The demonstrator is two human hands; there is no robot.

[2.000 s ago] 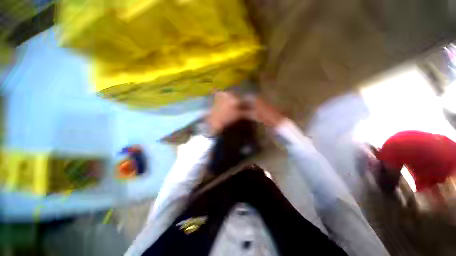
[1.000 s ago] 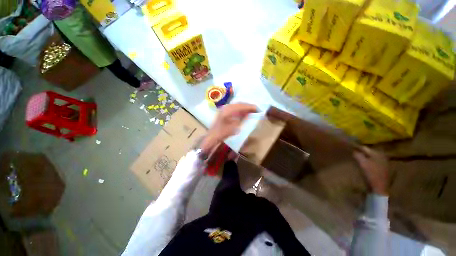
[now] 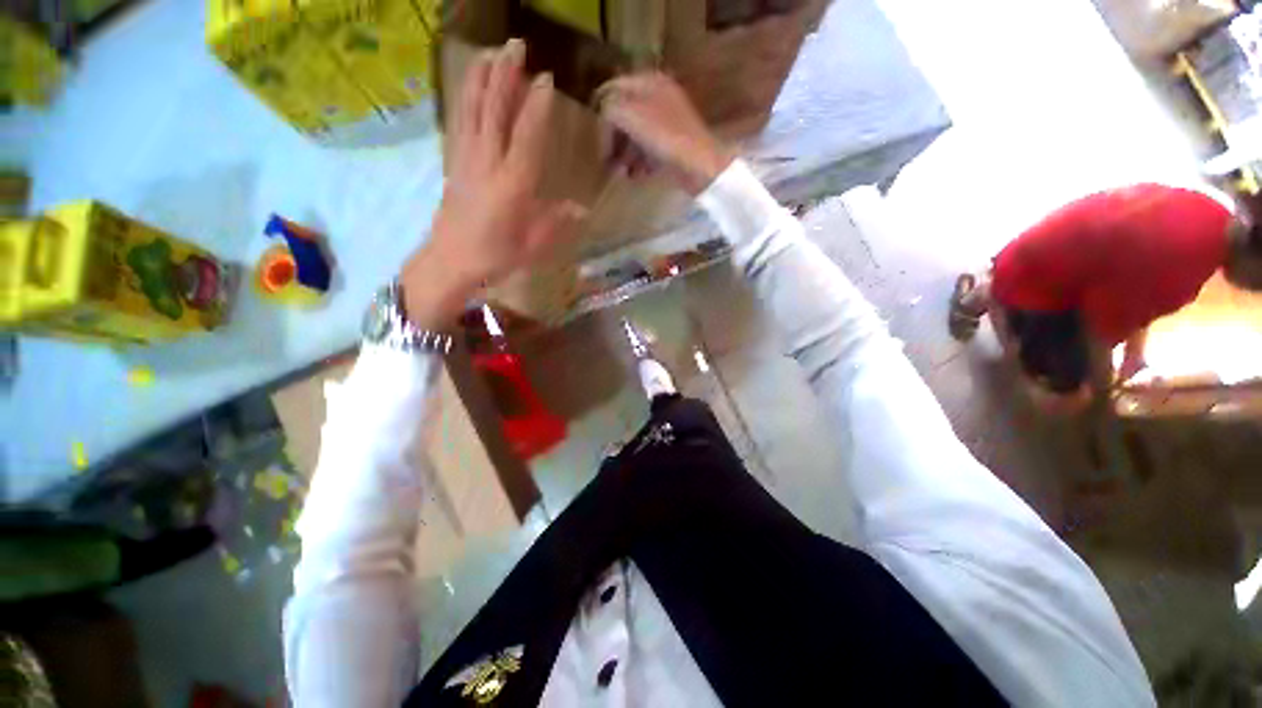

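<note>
A brown shipping carton (image 3: 574, 180) lies at the table edge in front of me. My left hand (image 3: 487, 187) lies on its near side, fingers stretched and apart, a watch on the wrist. My right hand (image 3: 667, 127) is at the carton's right, with bent fingers at a flap edge; its fingertips are partly hidden. The blue and orange tape dispenser (image 3: 295, 260) rests on the table left of my left hand. A yellow product gift box (image 3: 118, 274) lies farther left. More yellow gift boxes (image 3: 332, 62) stand beyond the carton.
The pale blue table (image 3: 152, 97) runs along the left and top. A large open carton (image 3: 450, 463) and a red object (image 3: 519, 401) are below its edge. Yellow scraps lie on the floor at lower left. A person in a red top (image 3: 1114, 270) bends down at right.
The view has turned, so the tape dispenser and gift boxes now show farther left. My hands have come closer together on the carton, and my left hand now lies against it.
</note>
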